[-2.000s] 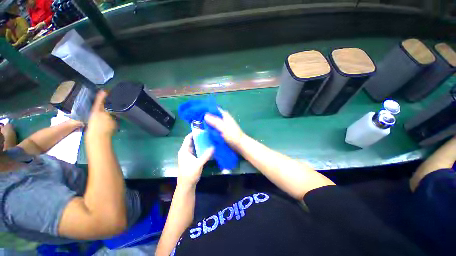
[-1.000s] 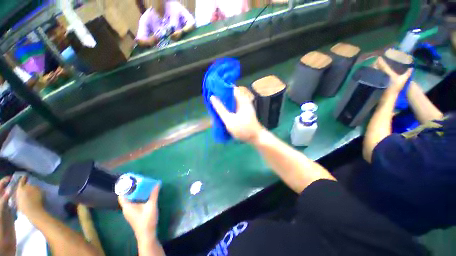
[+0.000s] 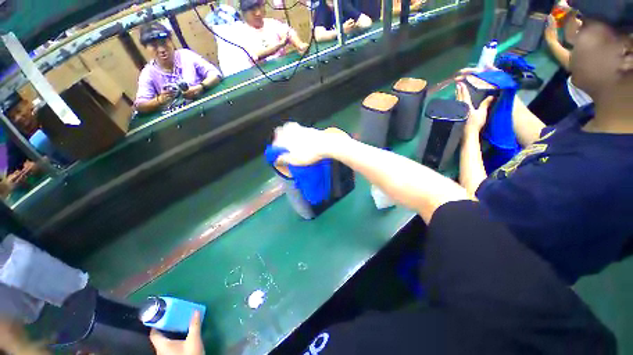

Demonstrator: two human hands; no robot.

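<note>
My right hand (image 3: 298, 144) holds a bunched blue cloth (image 3: 312, 182) against the top and side of a grey speaker unit (image 3: 297, 202). Another unit (image 3: 341, 177) stands right beside it, partly behind my arm. My left hand (image 3: 179, 342), cut off by the bottom edge, is around a light-blue bottle (image 3: 182, 314) with a silvery top, tilted over the bench at lower left. A white bottle (image 3: 382, 197) stands behind my right forearm, mostly hidden.
The green bench (image 3: 305, 260) bears a small white spot. Units with wood tops (image 3: 380, 102) and a dark-topped unit (image 3: 445, 111) stand further right. A neighbour (image 3: 541, 187) wipes a unit there. At lower left are a dark-topped unit (image 3: 73, 315) and a whitish bag (image 3: 43, 267).
My right hand has brought the cloth from the air onto a unit. My left hand still holds the blue bottle, lower in the picture. The view has swung right.
</note>
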